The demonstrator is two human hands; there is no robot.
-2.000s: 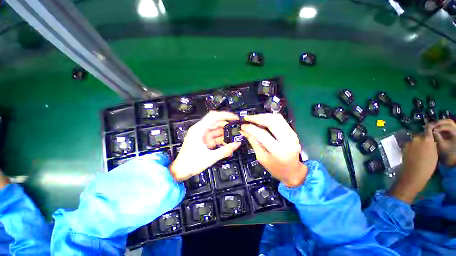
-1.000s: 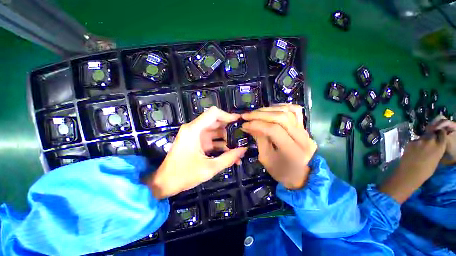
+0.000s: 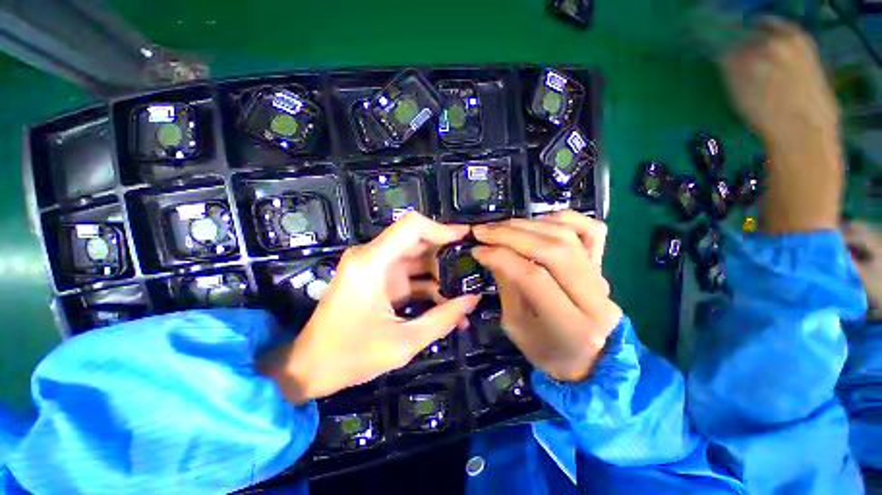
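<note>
A small black square module (image 3: pixel 461 271) is held in the fingertips of both my hands over the tray. Its white label faces up near its lower edge. My left hand (image 3: pixel 372 305) grips it from the left, with the thumb below and a finger above. My right hand (image 3: pixel 551 290) has its fingers on the module's top and right side, hiding part of it. The black tray (image 3: pixel 82 169) beneath holds similar modules with greenish-grey round centres in its pockets; the top-left pocket has none. A few modules in the top row lie tilted or overlapping.
At right, a neighbour's blurred hand and forearm (image 3: pixel 798 126) in a blue sleeve reach over the green bench (image 3: pixel 646 106). Several loose modules (image 3: pixel 718 196) and a dark thin tool (image 3: pixel 680 300) lie beside the tray. A grey metal post (image 3: pixel 87 48) stands at top left.
The view has moved closer to the tray since the first frame. The neighbour's arm has swung up and outward over the loose modules. Both my hands still hold the module in about the same grip.
</note>
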